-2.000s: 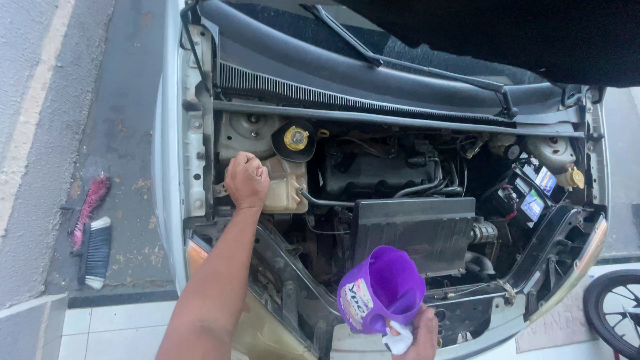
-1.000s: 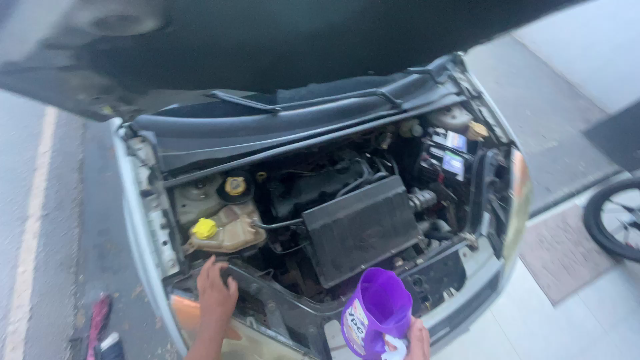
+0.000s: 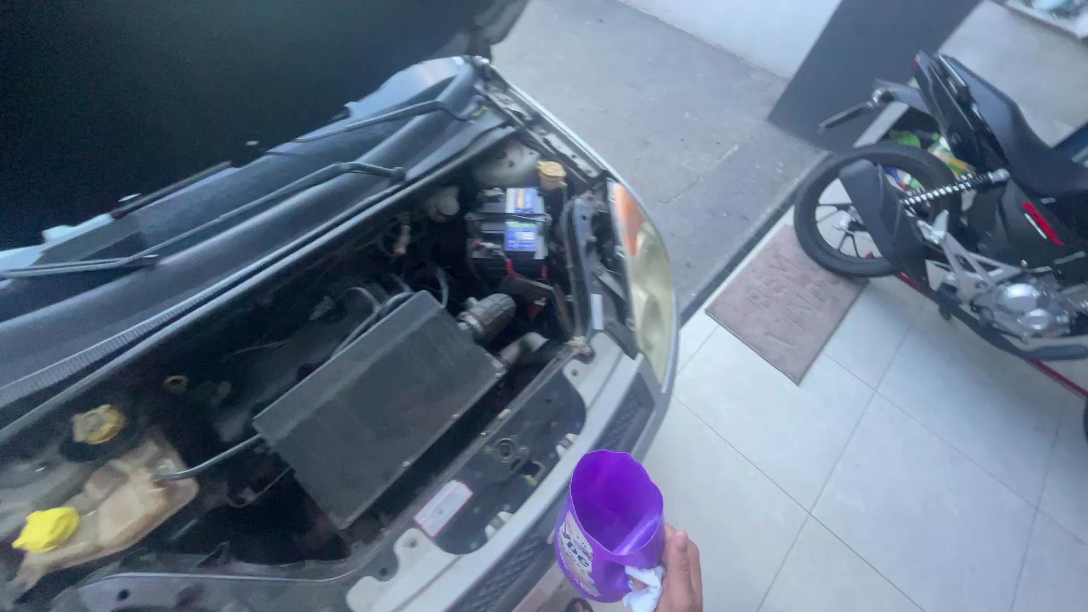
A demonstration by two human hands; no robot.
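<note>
My right hand [image 3: 682, 571] holds a purple plastic jug [image 3: 610, 518] with a cut-off open top, low in the head view beside the car's front bumper. A white cloth or paper [image 3: 644, 588] is pinched between hand and jug. The jug bears a printed label. My left hand is out of view. At lower left, a yellow cap [image 3: 46, 529] sits on the coolant expansion tank [image 3: 136, 501]. Behind it is another yellowish cap [image 3: 98, 423]. A black air filter box [image 3: 382, 408] lies mid-bay, and the car battery [image 3: 512, 229] stands at the far side.
The raised hood [image 3: 170, 93] overhangs the upper left. A headlight [image 3: 648, 289] forms the bay's far corner. A brown doormat [image 3: 786, 302] lies on the white floor tiles [image 3: 918, 476], and a black motorcycle [image 3: 1003, 221] stands at right. A dark pillar [image 3: 867, 68] rises behind.
The view has swung right toward the motorcycle. My left hand, earlier by the coolant tank, has left the view. The yellow cap, visible one second ago, still sits on the tank.
</note>
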